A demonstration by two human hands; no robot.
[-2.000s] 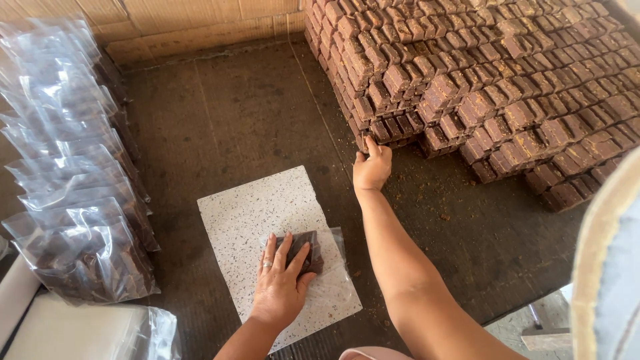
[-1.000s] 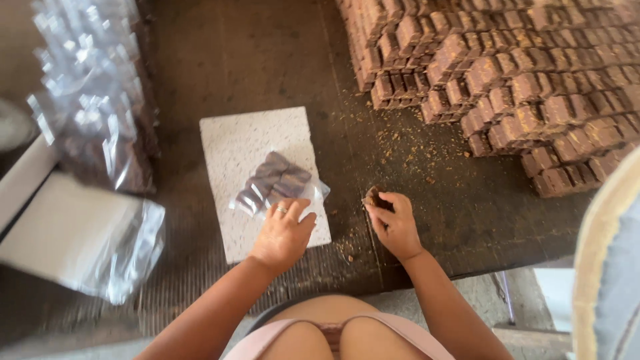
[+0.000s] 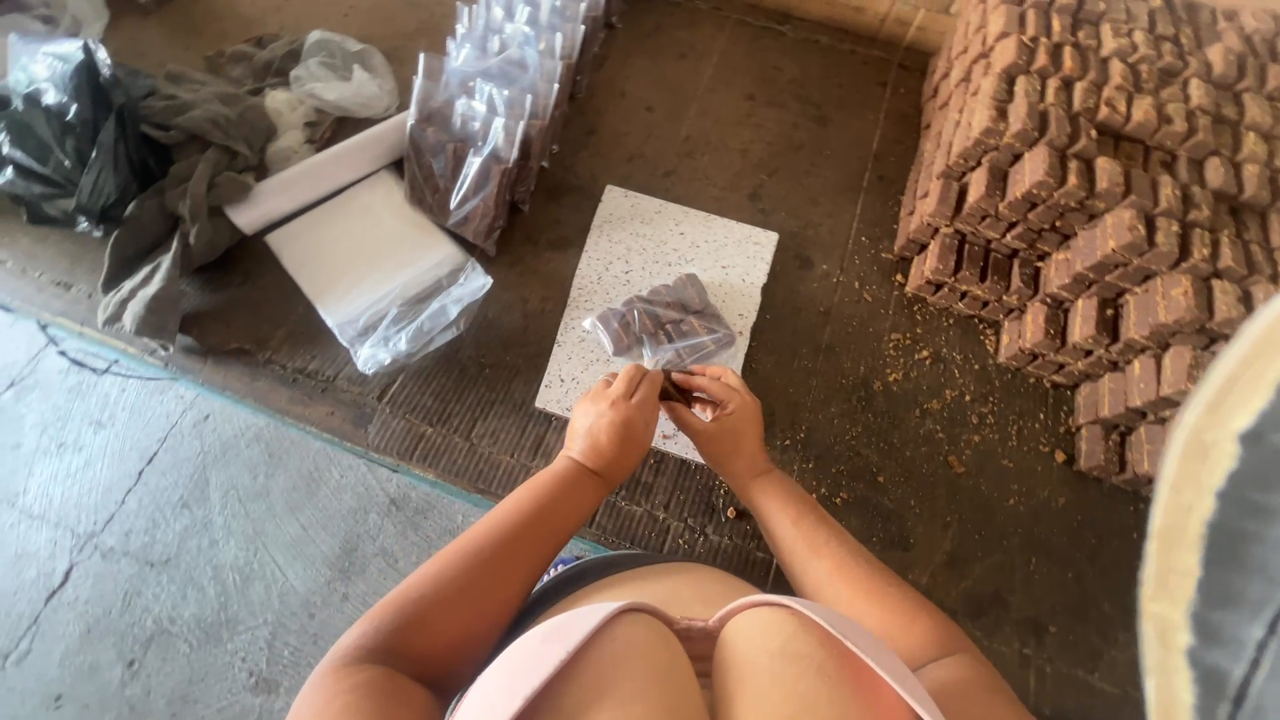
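A clear plastic bag with brown segmented blocks, apparently chocolate, lies on a speckled white tile. My left hand pinches the near, open end of the bag. Beside it, my right hand holds a dark brown piece at the bag's mouth, the fingers of both hands nearly touching. The piece is partly hidden by the fingers. At the right, many more brown blocks are stacked in stepped rows.
Filled clear bags stand in a row beyond a stack of flat empty bags. A pale roll, a grey cloth and a black plastic bag lie at the left. Brown crumbs are scattered on the dark table.
My right hand was at the block stack, then came away with a brown piece. It has now moved left to the bag's mouth, beside my left hand. The view has shifted left.
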